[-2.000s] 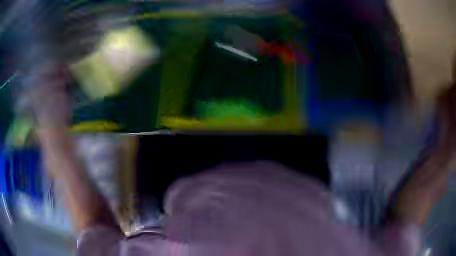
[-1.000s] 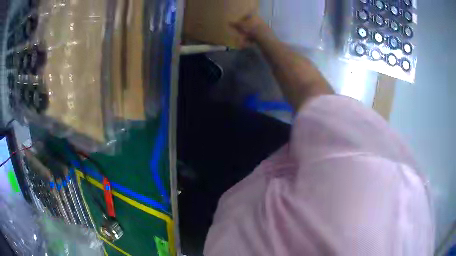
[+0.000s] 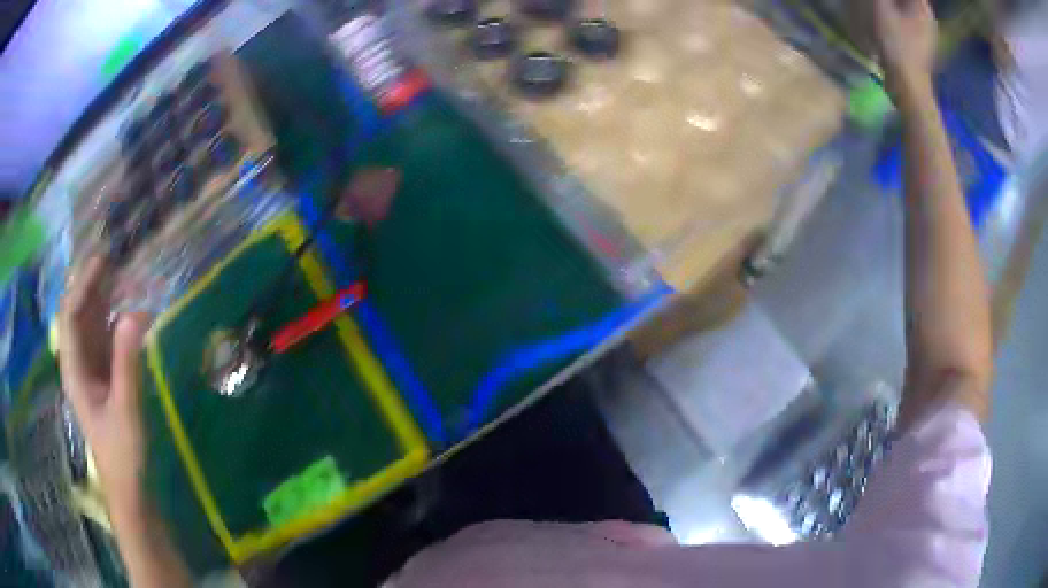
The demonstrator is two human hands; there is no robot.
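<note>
My left hand (image 3: 101, 368) is at the left, thumb and fingers apart, beside a clear tray with dark round units (image 3: 172, 149); I see nothing held in it, though it is blurred. My right hand (image 3: 908, 40) is at the top right, blurred, near the picture's edge; whether it holds something is unclear. The round metal holding fixture (image 3: 233, 362) sits on the green mat inside yellow tape, its red handle (image 3: 320, 318) to its right.
A large clear tray (image 3: 701, 126) over brown cardboard has several dark round units at its upper left. A red-based clear container (image 3: 402, 90) and a dull pink pad (image 3: 370, 195) are on the mat. A white box-like thing (image 3: 730, 373) and another tray (image 3: 827, 477) are at lower right.
The view has swung back to the mat and fixture. My left hand has come into view at the left. An arm is now raised at the right, its hand at the top edge.
</note>
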